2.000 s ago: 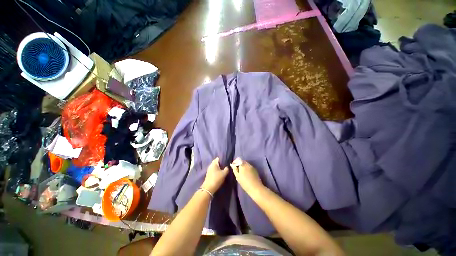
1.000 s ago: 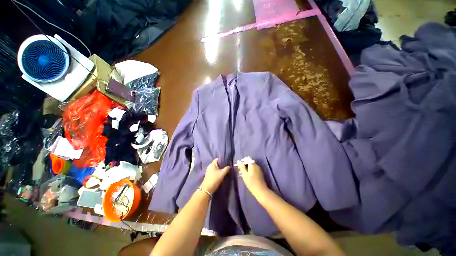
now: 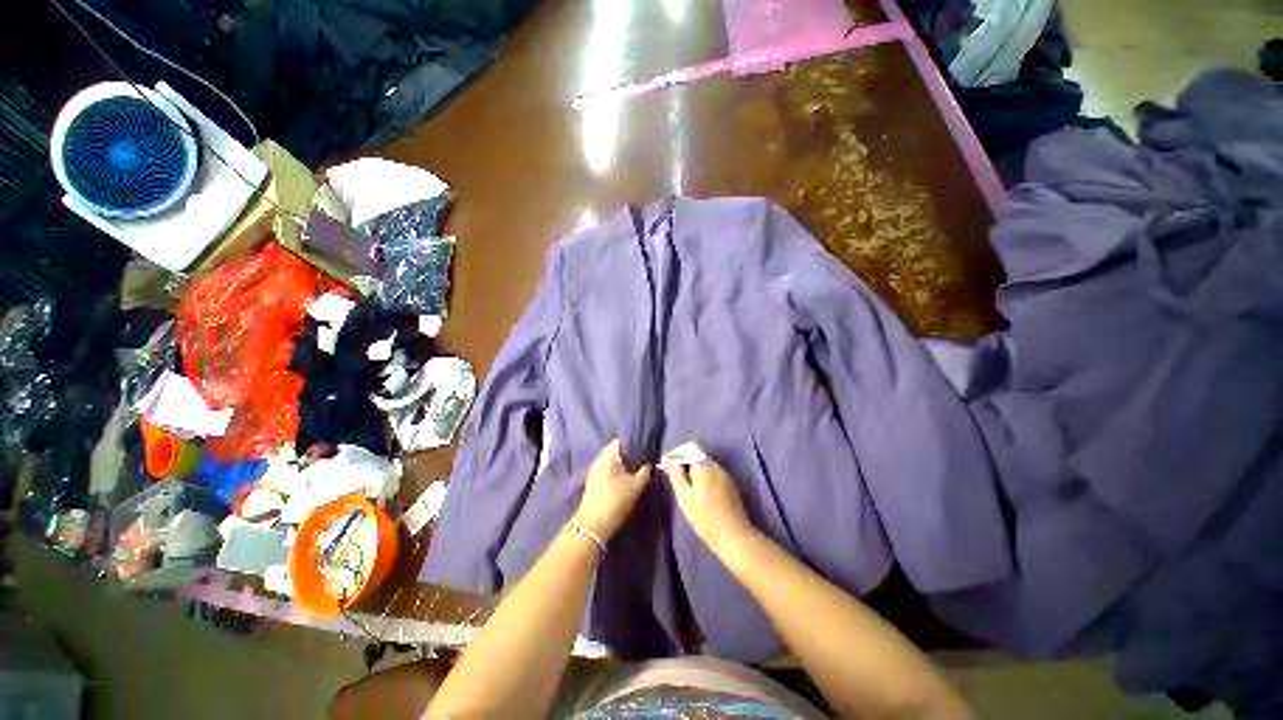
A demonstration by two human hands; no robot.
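Observation:
A dusty purple jacket [image 3: 732, 324] lies flat on the glossy brown table [image 3: 493, 183], its sleeves spread to both sides. My left hand [image 3: 614, 495] pinches the jacket's front edge at waist height. My right hand [image 3: 708, 498] is just right of the front edge, over the jacket, with a small white piece [image 3: 685, 454] at its fingertips. What the white piece is cannot be told.
An orange-rimmed tub [image 3: 380, 570], white scraps [image 3: 331, 476], a clear plastic box [image 3: 162, 528], a red-orange bag [image 3: 239, 338] and a fan [image 3: 130, 152] are at left. A large purple garment pile [image 3: 1140, 380] is at right.
The right hand has moved slightly right from the front edge, and the white piece shows more clearly than two seconds ago. The left hand keeps its place. The view has shifted slightly.

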